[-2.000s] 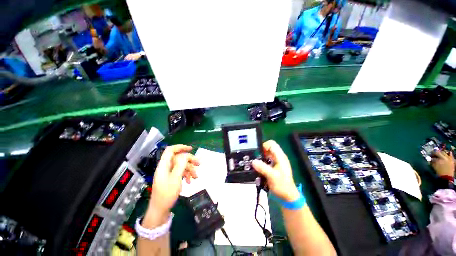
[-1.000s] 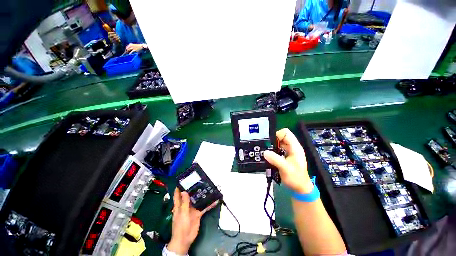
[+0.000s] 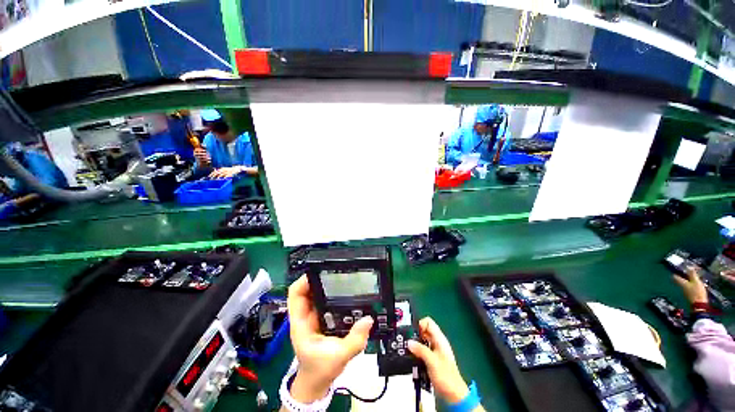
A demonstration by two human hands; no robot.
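My left hand [image 3: 322,354] holds a black handheld unit [image 3: 349,287] raised in front of me, its screen grey, thumb on the keys. My right hand [image 3: 442,362] holds a second black unit [image 3: 395,354] lower and just right of it, with its thumb at the round keys. The first unit hides much of the second one, including most of its screen. A thin black cable [image 3: 364,397] runs below the units. White paper [image 3: 400,394] lies under them.
A black component tray [image 3: 532,382] with board assemblies stands at right, a black foam-like tray [image 3: 97,330] at left. A power supply [image 3: 205,366] and blue bin [image 3: 270,346] stand left. Hanging white sheets [image 3: 346,169] are ahead. Another person's hand [image 3: 691,286] is at far right.
My left hand has lifted its unit up and to the right, in front of the other unit. Its screen was lit white and is now grey. The view has tilted up.
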